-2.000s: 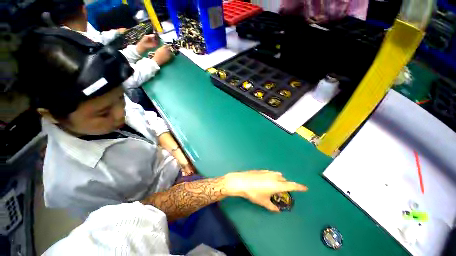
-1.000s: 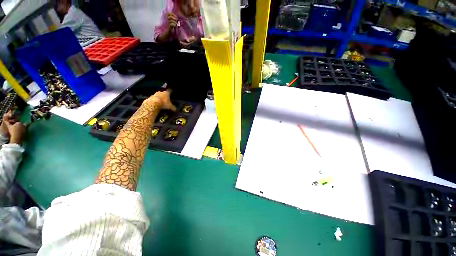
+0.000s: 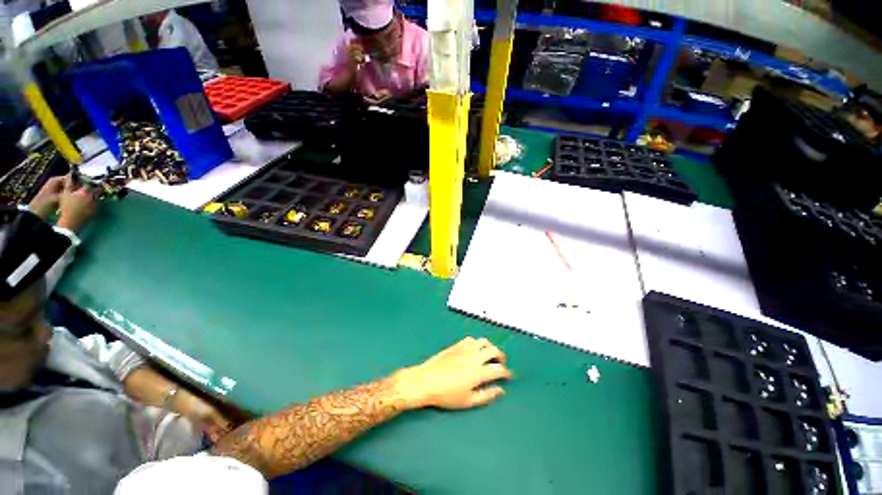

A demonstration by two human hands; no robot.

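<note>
My left hand (image 3: pixel 462 375) is over the green mat (image 3: pixel 290 324), palm down with the fingers curled. Its tattooed forearm comes in from the lower left. Whether it holds anything under the fingers is hidden. No round unit shows on the mat around it. The left foam tray (image 3: pixel 261 230) lies beyond it, with yellow-centred round units (image 3: pixel 323 224) in several pockets. The right foam tray (image 3: pixel 689 389) holds small silver-looking parts (image 3: pixel 766 383) in its right-hand pockets. My right hand is out of the picture.
A yellow upright (image 3: pixel 445 184) stands beyond the mat. White sheets (image 3: pixel 522 261) lie right of it, with a thin red line. A white scrap (image 3: pixel 593 373) lies right of my hand. A blue bin (image 3: pixel 205 131) stands far left. A person sits close at left; another in pink is beyond.
My left hand has come back from the left foam tray to the near mat. The silver-faced unit seen there earlier no longer shows. The view has shifted, bringing more of the right tray in.
</note>
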